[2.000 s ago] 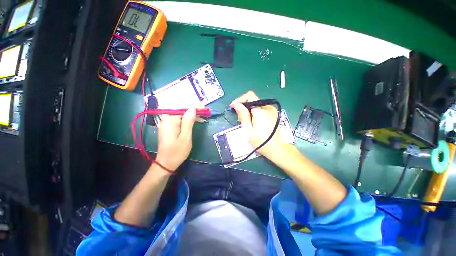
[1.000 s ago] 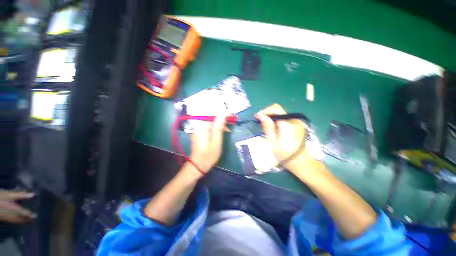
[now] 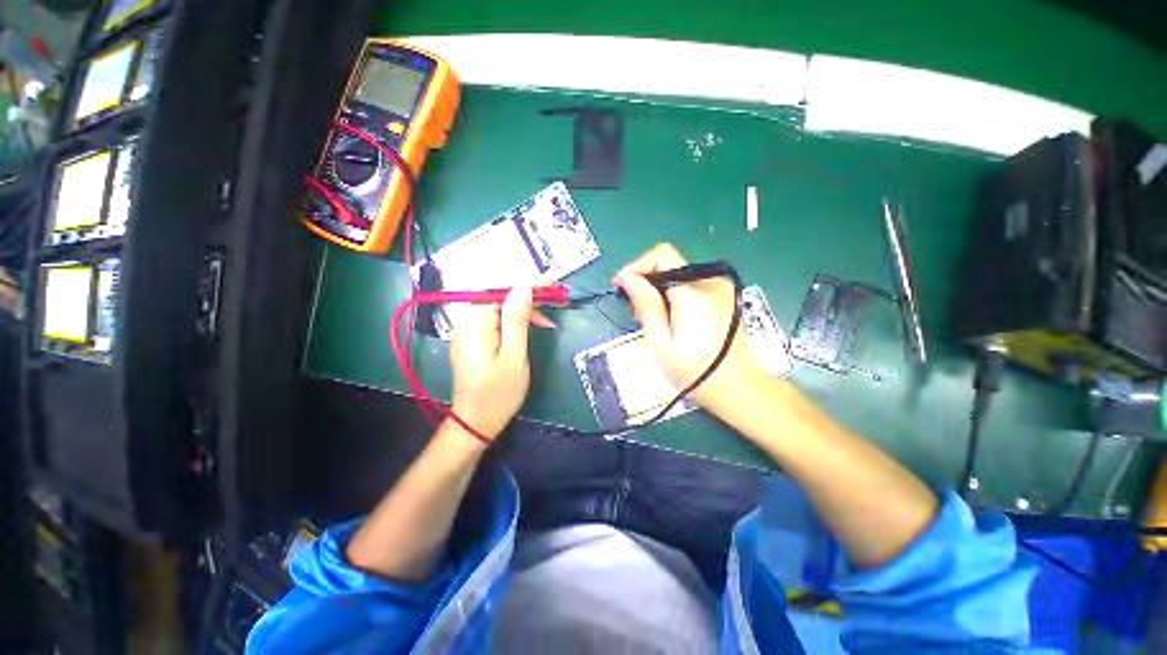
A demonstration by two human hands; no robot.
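My left hand (image 3: 492, 365) holds the red test probe (image 3: 493, 296), which points right. My right hand (image 3: 687, 326) holds the black test probe (image 3: 692, 273), which points left. The two tips are close together between the hands; I cannot tell if they touch. One opened smartphone (image 3: 493, 259) lies tilted behind my left hand. A second opened smartphone (image 3: 627, 379) lies under my right hand, partly hidden by it. The orange multimeter (image 3: 380, 145) lies at the back left with the red lead over it; its display is too faint to read.
Black plates with cutouts lie at the back (image 3: 598, 147) and right (image 3: 827, 320). Tweezers (image 3: 904, 279), a small white strip (image 3: 751, 207) and tiny parts (image 3: 703, 147) lie on the green mat (image 3: 512, 122). A black box (image 3: 1043, 243) stands right; phone trays (image 3: 141, 333) stand left.
The view swung left, then partly back, so everything has shifted in the picture. A person's hand seen at the lower left one second ago is out of view. Both probes are still held.
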